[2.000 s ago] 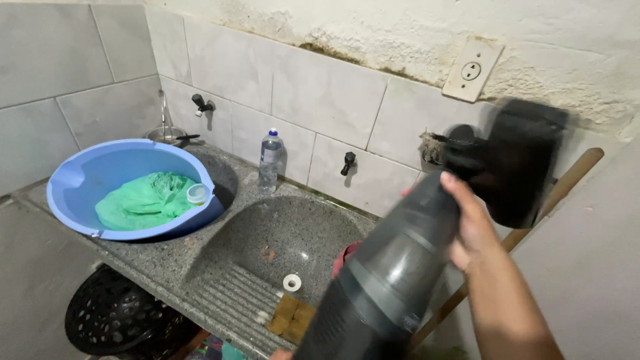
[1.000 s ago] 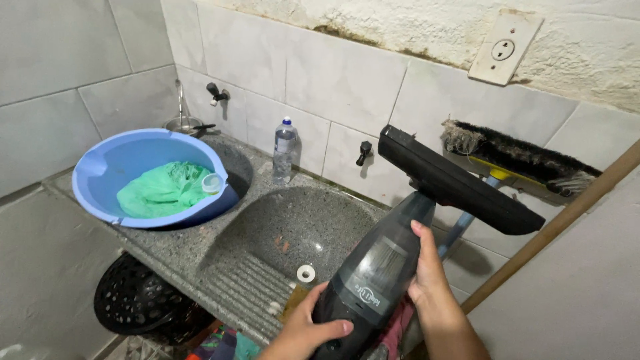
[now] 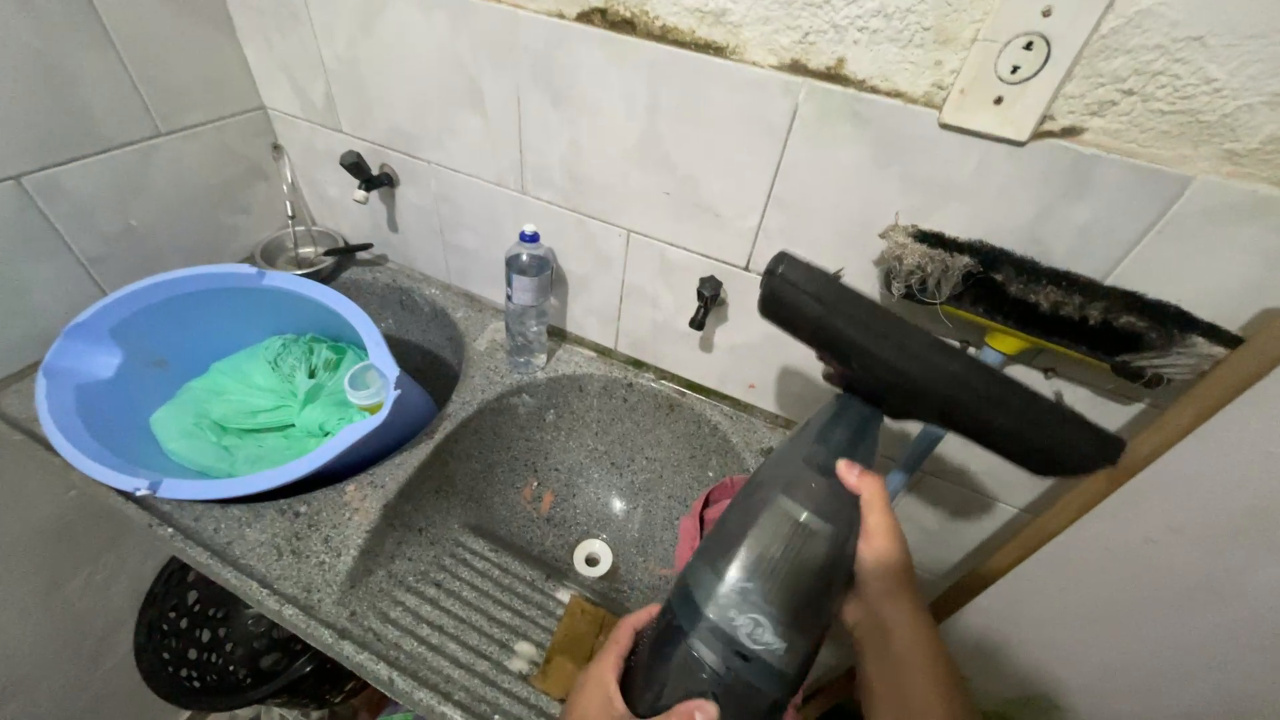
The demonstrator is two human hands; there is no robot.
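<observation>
Both hands hold a black handheld vacuum cleaner (image 3: 770, 560) with a smoky clear dust cup, tilted over the right side of the stone laundry sink (image 3: 590, 460). My left hand (image 3: 640, 670) wraps its lower body at the bottom of the view. Against the right side of the dust cup lies my right hand (image 3: 885, 560), its fingertips near the top. A wide black floor nozzle (image 3: 940, 365) is on the vacuum's upper end. Behind the vacuum, a red cloth (image 3: 705, 515) partly shows at the sink's right edge.
A blue plastic basin (image 3: 80, 430) holding a green plastic bag (image 3: 265, 405) sits at left. A clear bottle (image 3: 527, 300) stands by the tiled wall, near a black tap (image 3: 706, 302). A broom head (image 3: 1060, 300) and wooden pole (image 3: 1130, 460) are at right; a black basket (image 3: 220, 640) is below.
The vacuum's nozzle, blurred and at the upper right two seconds ago, has swung lower and now lies across the view. My left hand has come into fuller view on the body.
</observation>
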